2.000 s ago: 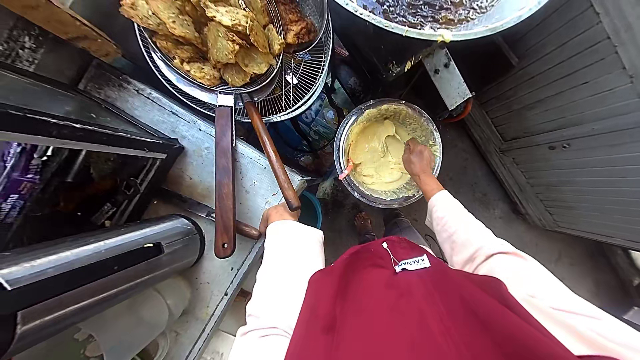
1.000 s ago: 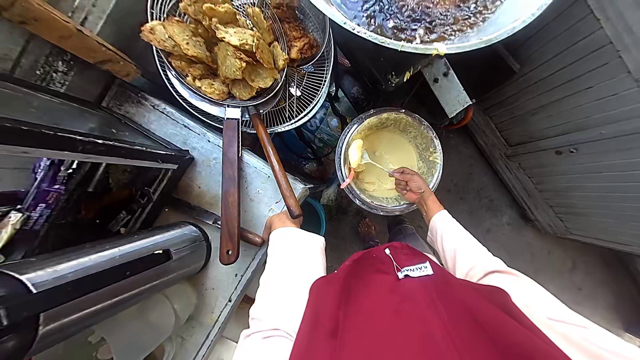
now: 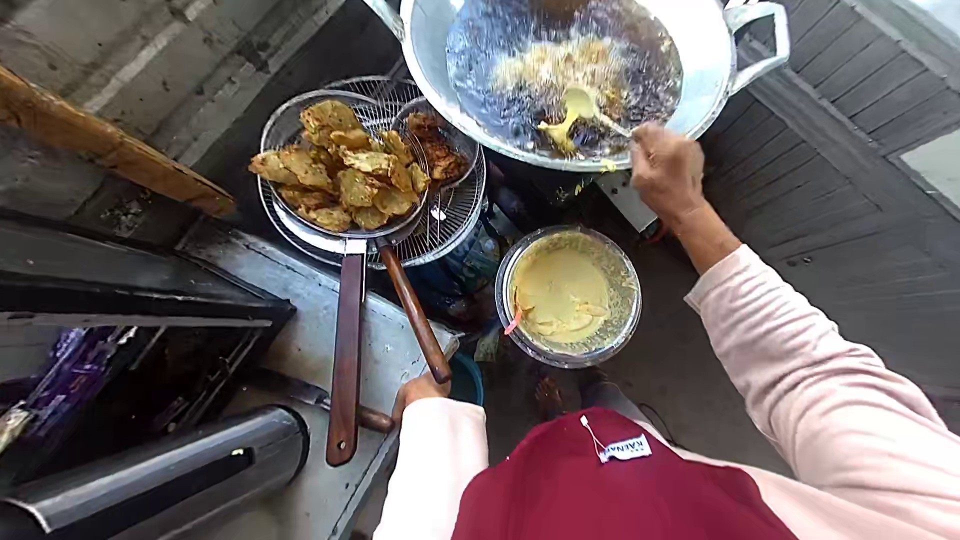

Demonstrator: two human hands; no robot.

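A metal spoon (image 3: 581,101) coated in batter is held by its handle in my right hand (image 3: 667,169), over a large metal wok (image 3: 705,82). Yellow batter (image 3: 559,139) trails from the spoon into the bubbling dark oil (image 3: 480,67). Below it stands a bowl of batter (image 3: 562,289) with a small pinkish-red thing (image 3: 514,322) at its left side. My left hand (image 3: 420,394) rests at the counter's edge, by the end of a strainer's wooden handle (image 3: 416,315); its fingers are mostly hidden, and whether it grips anything does not show.
Fried fritters (image 3: 352,176) fill a wire strainer on a round wire rack (image 3: 469,225). A smaller strainer beside it holds darker fried pieces (image 3: 439,154). The metal counter (image 3: 300,352) bears a knife-like tool (image 3: 300,390) and a shiny cylinder (image 3: 172,472). A teal bucket (image 3: 466,379) stands below.
My right hand has moved from the batter bowl up to the wok, carrying the spoon with batter. The view has shifted, showing more of the wok. My left hand remains by the counter's edge.
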